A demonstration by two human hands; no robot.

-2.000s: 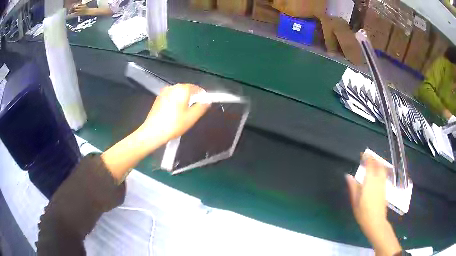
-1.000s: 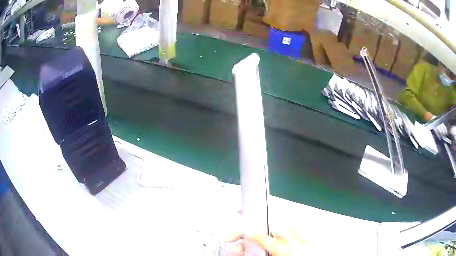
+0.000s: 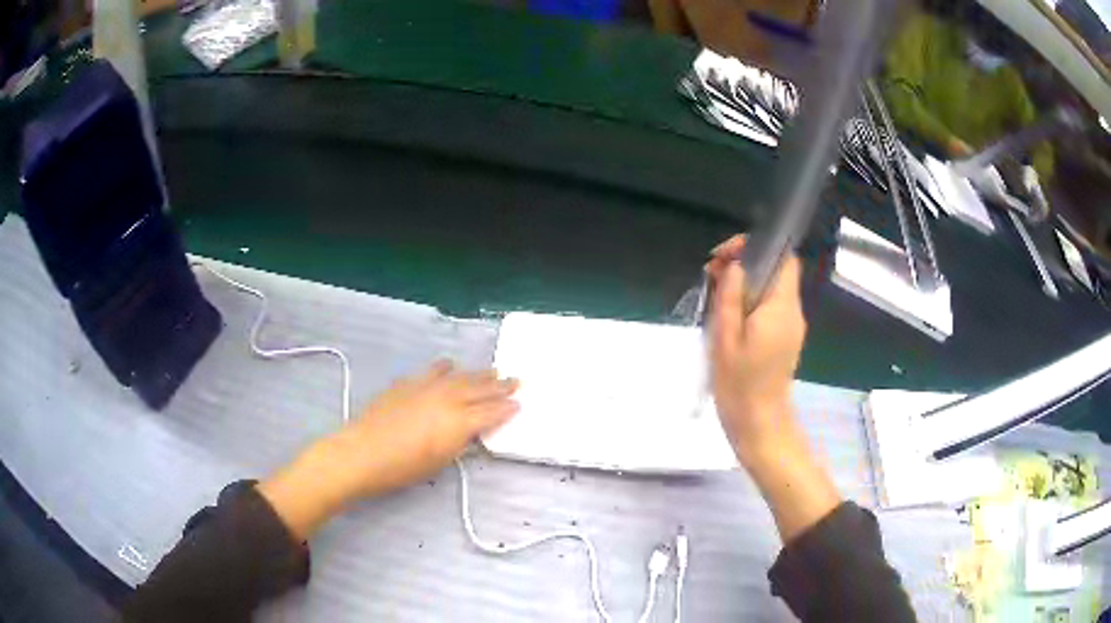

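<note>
A white lamp base (image 3: 609, 392) lies flat on the grey-white foam sheet in front of me. My left hand (image 3: 433, 420) touches its left edge with the fingertips, palm down. My right hand (image 3: 755, 341) grips the silver-grey lamp arm (image 3: 810, 146) above the base's right end; the arm leans up and to the right and is blurred. A white cord (image 3: 487, 542) runs from near my left hand across the foam. Small white plugs (image 3: 659, 562) lie at the front. The lamp shows no light.
A dark box-like device (image 3: 116, 231) stands at the left. The green conveyor (image 3: 426, 183) runs behind the bench, with another folded lamp (image 3: 889, 282) and piled white parts (image 3: 737, 95). More lamps (image 3: 908, 450) stand right, beside floral paper (image 3: 1005, 535). A person in green (image 3: 950, 91) is beyond.
The view has tilted down to the bench. The lamp, earlier upright in a hand, now has its base flat on the foam. My left hand has come into view at its left edge.
</note>
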